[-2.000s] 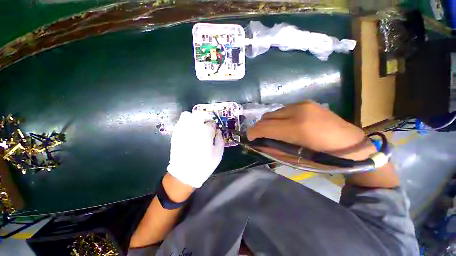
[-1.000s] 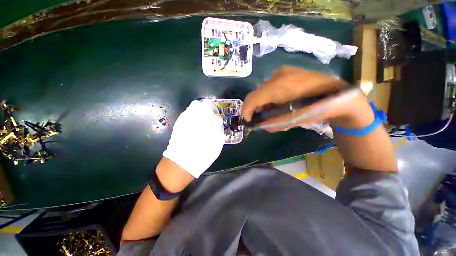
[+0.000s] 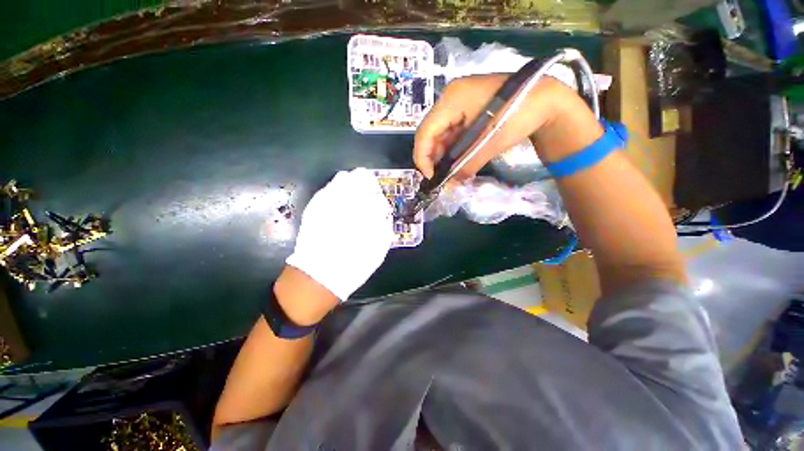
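Note:
A white square housing (image 3: 407, 236) with a circuit board lies on the dark green bench, partly covered by my hands. My left hand (image 3: 346, 231), in a white glove, rests over its left side; its fingertips are hidden. My right hand (image 3: 494, 114), bare with a blue wrist strap, grips the dark soldering iron (image 3: 467, 141), its cable looping over the wrist. The iron points down-left into the housing, its tip near the gloved fingers. The housing's bagged cable (image 3: 507, 201) runs to the right.
A second open white housing (image 3: 356, 106) with a circuit board lies behind, its bagged cable (image 3: 467, 60) running right. Brass contact strips (image 3: 53, 238) lie at far left, more in a dark bin (image 3: 150, 433) below. A cardboard strip (image 3: 628, 79) and dark box (image 3: 727, 132) stand at right.
My right hand has turned more upright, with the iron now angled steeply into the housing and the cable arched above the wrist. My left hand has shifted slightly up from two seconds ago.

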